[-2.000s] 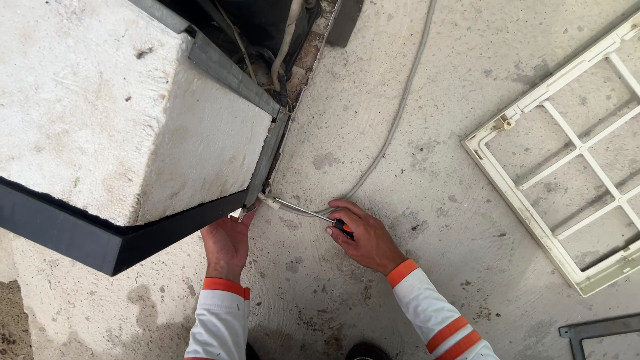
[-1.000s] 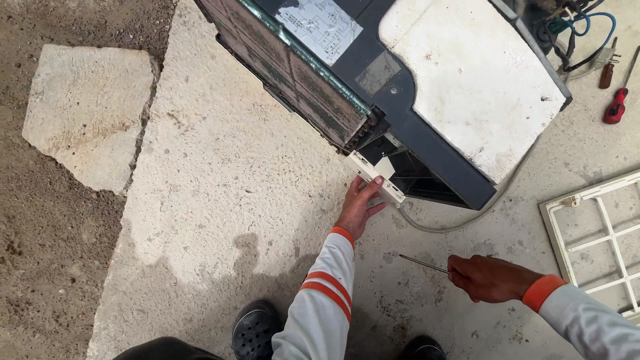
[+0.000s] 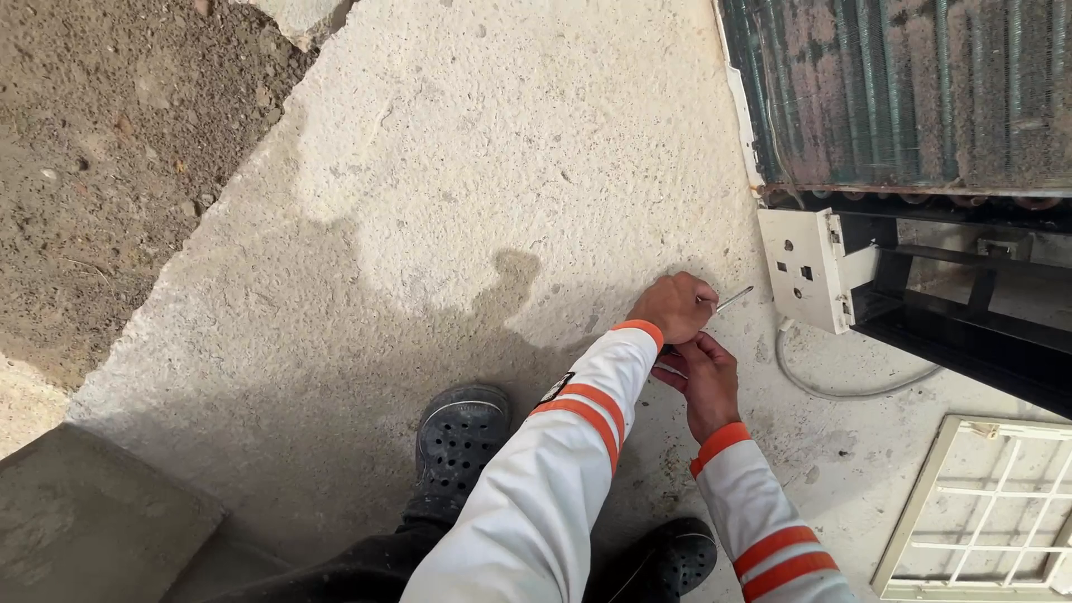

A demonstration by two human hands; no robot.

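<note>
My left hand (image 3: 677, 308) is closed around the shaft side of a screwdriver (image 3: 734, 299), whose metal tip points up and right. Just below it, my right hand (image 3: 708, 377) is at the dark handle end, mostly hidden by the fingers and the left wrist. To the right of both hands, apart from them, a white plastic control panel (image 3: 806, 270) with several holes is attached at the corner of an air conditioner's black frame (image 3: 963, 335). Above it are the unit's dirty coil fins (image 3: 904, 92). A grey cable (image 3: 804, 385) curves out below the panel.
A cream grille frame (image 3: 930, 494) lies on the concrete floor (image 3: 469, 193) at lower right. My feet in dark clogs (image 3: 461, 435) stand below the hands. Bare soil (image 3: 126, 159) borders the concrete at left, with a grey slab (image 3: 92, 519) at lower left.
My left hand has left the white panel and come together with my right hand at the screwdriver. The right hand held it alone a second ago. The view has shifted strongly.
</note>
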